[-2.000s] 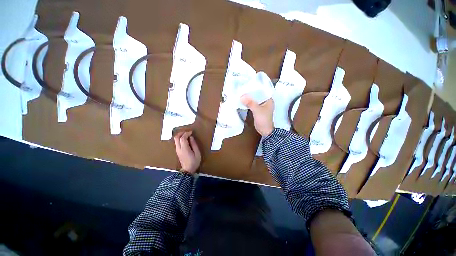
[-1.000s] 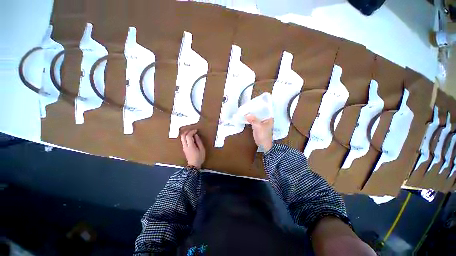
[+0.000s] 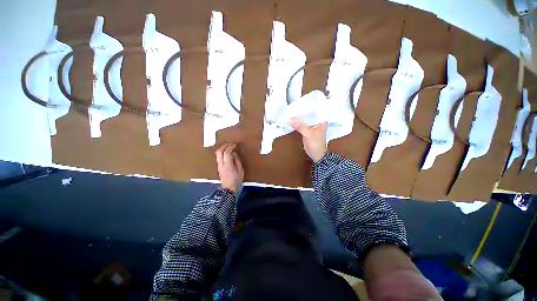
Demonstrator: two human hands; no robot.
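Observation:
My right hand [image 3: 312,136] is closed around a translucent white squeeze bottle [image 3: 307,110]. The bottle is tilted, its narrow end pointing down and left over the lower part of a white shaped piece [image 3: 284,64]. Whether the tip touches the piece is too blurred to tell. My left hand [image 3: 229,166] lies on a brown panel [image 3: 250,170] near its front edge, fingers slightly bent, holding nothing. It is just below the lower end of another white piece [image 3: 222,82]. Thin dark brown handles [image 3: 228,87] arch beside the white pieces.
Several more white pieces [image 3: 160,82] and handles lie in a row on overlapping brown panels, running left and right. The white tabletop [image 3: 26,129] shows at the left. A dark floor [image 3: 118,206] with a yellow line [image 3: 486,234] lies beyond the front edge.
The view has shifted, so the row sits higher in the picture. Since the oldest frame, the bottle has moved down toward the white piece's lower end. My left hand stays on the brown panel.

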